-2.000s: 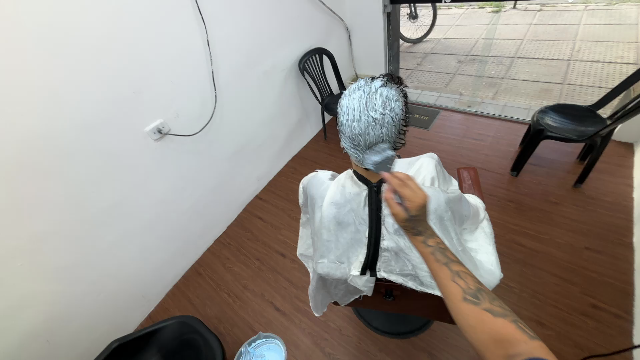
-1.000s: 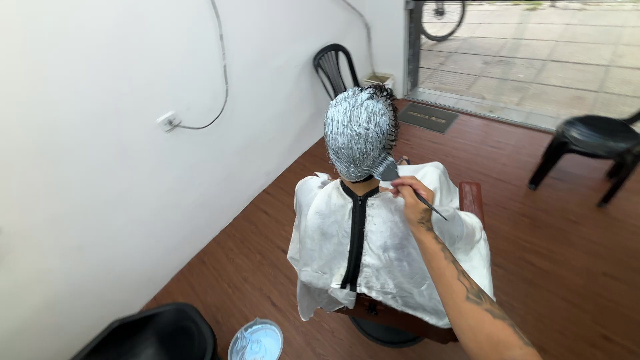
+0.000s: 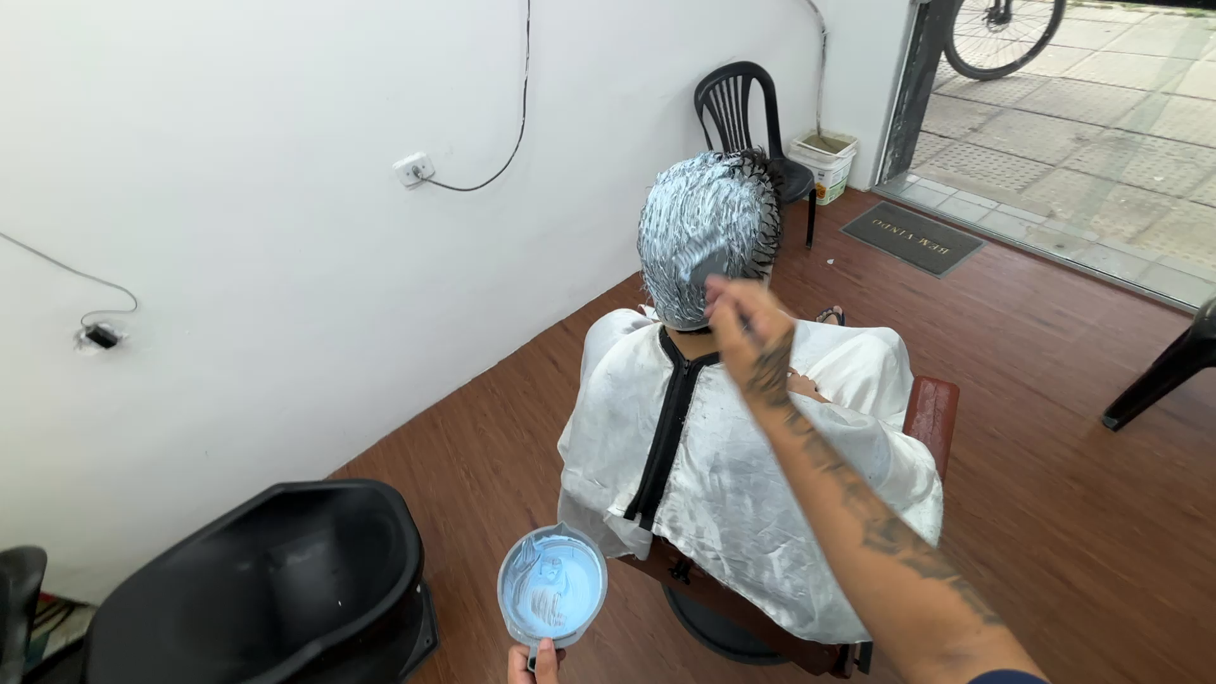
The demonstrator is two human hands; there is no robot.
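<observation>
My right hand [image 3: 750, 328] grips a tint brush [image 3: 708, 268], its grey head against the lower back of a seated person's head [image 3: 708, 228]. Pale blue cream coats most of the hair; dark curls show along the right side. A white cape [image 3: 750, 475] with a black zip strip covers the person's back and shoulders. At the bottom, my left hand [image 3: 537, 662] holds the handle of a translucent mixing bowl [image 3: 553, 584], which contains pale blue cream.
A black wash basin [image 3: 256, 579] stands lower left. The salon chair's red armrest [image 3: 932, 418] is right of the cape. Beyond are a black plastic chair [image 3: 746, 123], a white bucket [image 3: 825, 166], a doormat [image 3: 914, 237] and another black chair [image 3: 1168, 366].
My right hand and the brush have moved up from the nape onto the back of the head. The bowl shows more fully, and my left hand has come into view.
</observation>
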